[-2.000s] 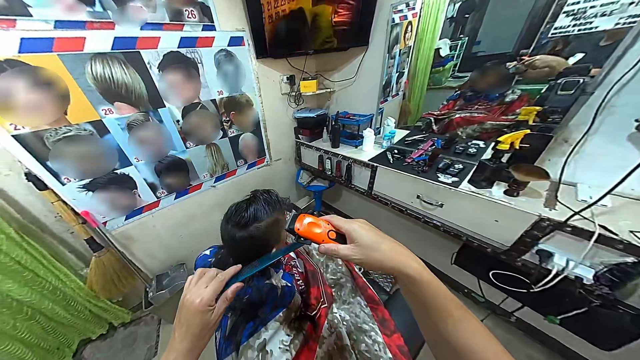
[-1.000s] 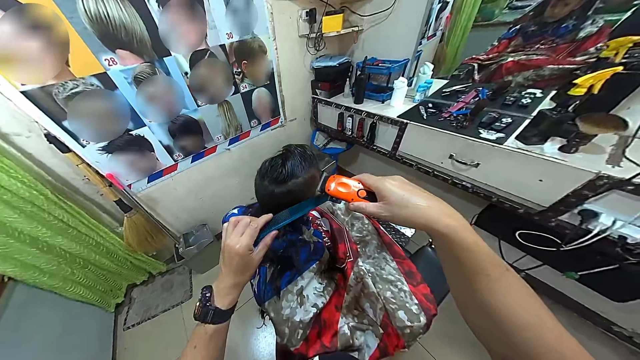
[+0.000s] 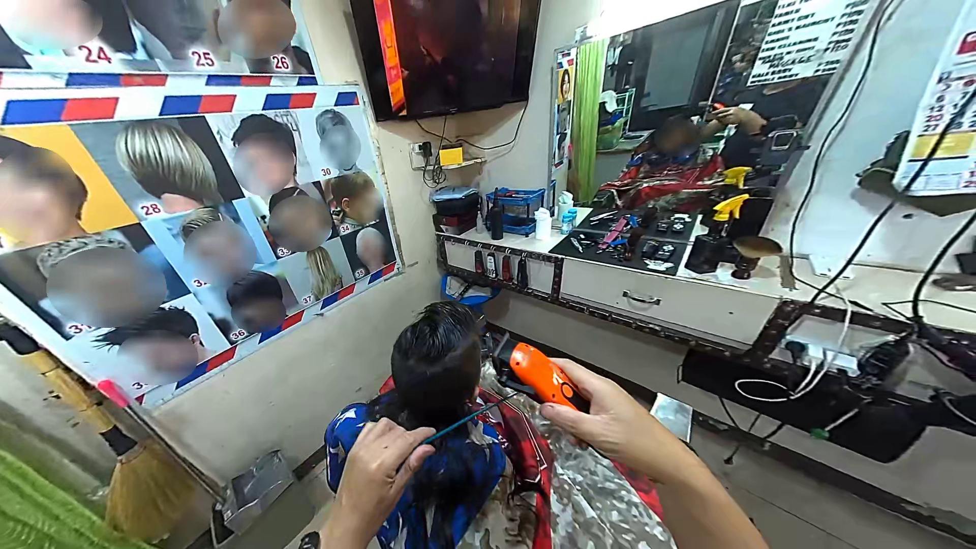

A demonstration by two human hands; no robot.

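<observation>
A seated person with dark hair [image 3: 436,354] is seen from behind, wearing a barber cape [image 3: 564,465] in blue with stars, red and camouflage. My right hand [image 3: 606,408] grips an orange and black hair clipper [image 3: 540,375], whose head is a little to the right of the hair. Between the fingers of my left hand [image 3: 385,465] is a thin teal comb [image 3: 471,416], seen edge-on behind the neck and reaching toward the clipper. Loose dark hair lies on the cape's back. Whether comb and clipper touch, I cannot tell.
A counter with a drawer [image 3: 652,299] runs along the right, bearing tools, yellow-topped spray bottles [image 3: 730,207] and a brush [image 3: 751,252]. Cables and a power strip [image 3: 823,357] hang at its right. A broom [image 3: 145,480] and a grey bin [image 3: 258,488] stand at the left.
The comb lay flat against the back of the head one second ago; now it shows edge-on, lower at the neck. The clipper has moved off the hair to the right. The view has tilted up.
</observation>
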